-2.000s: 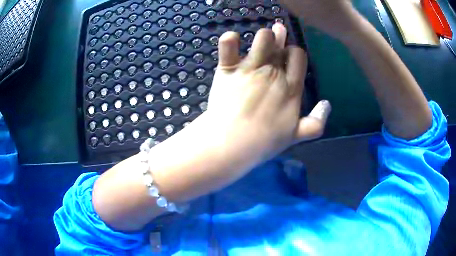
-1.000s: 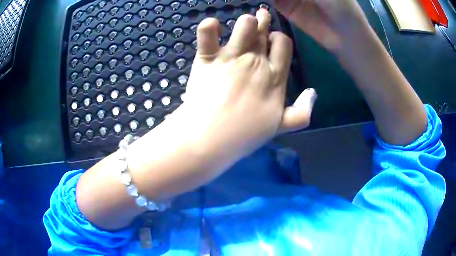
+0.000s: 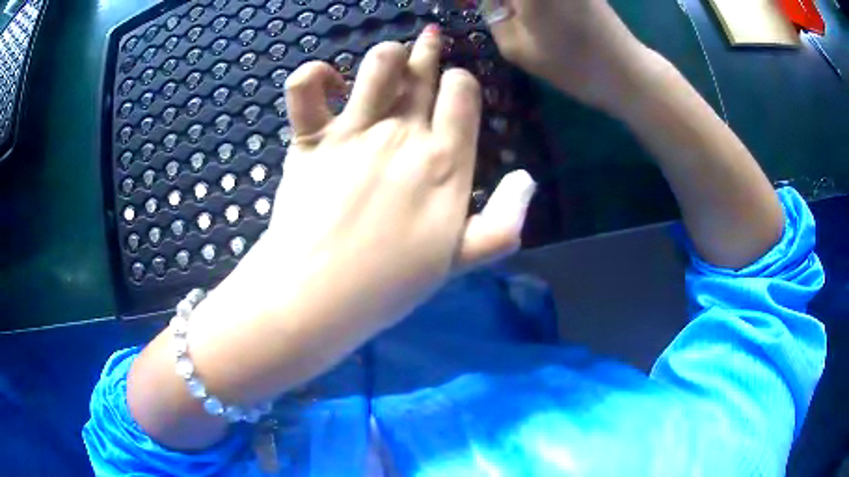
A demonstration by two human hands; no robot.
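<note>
A large black blister tray [image 3: 109,186] lies in front of me, with rows of small round silvery metal parts [image 3: 223,152] in its pockets. Several at the lower left look bright white. My left hand [image 3: 372,186] is palm down over the tray's middle and right, hiding many pockets. Its fingers are bent and apart, with no part visible in them; its thumb has a whitish cover. My right hand [image 3: 559,42] is above the tray's upper right, cut off by the top edge. Its fingertips are close to the tray, blurred; whether they hold a part cannot be told.
A second black tray [image 3: 17,56] shows at the far left edge. A tan flat piece [image 3: 754,20] and a red-orange item [image 3: 802,13] lie at the upper right on the dark green bench top [image 3: 633,177]. The bench's front edge runs below the tray.
The whole view has shifted a little. My left hand has moved left across the tray. My right hand has moved left, its fingertips now over the tray's upper right part.
</note>
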